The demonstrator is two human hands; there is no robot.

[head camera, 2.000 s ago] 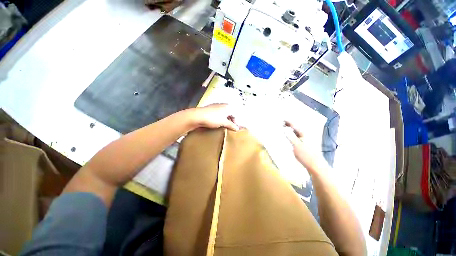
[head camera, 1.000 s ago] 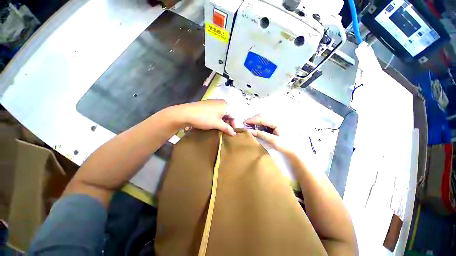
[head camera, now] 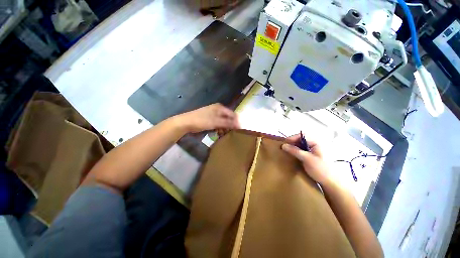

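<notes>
The brown bag body [head camera: 292,201] lies in front of me, its far edge just short of the sewing machine head [head camera: 323,55]. A pale binding tape [head camera: 247,191] runs down its middle. My right hand [head camera: 310,156] pinches the bag's far edge right of the tape, with a small dark slim tool [head camera: 303,141] between its fingers. My left hand [head camera: 217,120] is at the edge's left corner, blurred, fingers curled; whether it grips the cloth cannot be told. The needle area [head camera: 286,112] is beyond the bag edge.
A dark metal plate [head camera: 194,75] lies left of the machine on the white table [head camera: 96,60]. Dark loose thread [head camera: 353,166] lies right of my right hand. Brown bag bodies [head camera: 65,146] are at far left. A blue air hose [head camera: 413,35] and a screen [head camera: 450,43] are at upper right.
My left hand has moved left, away from the tape end. My right hand has opened some distance from it, still at the bag edge, which now lies more spread. The view has shifted left.
</notes>
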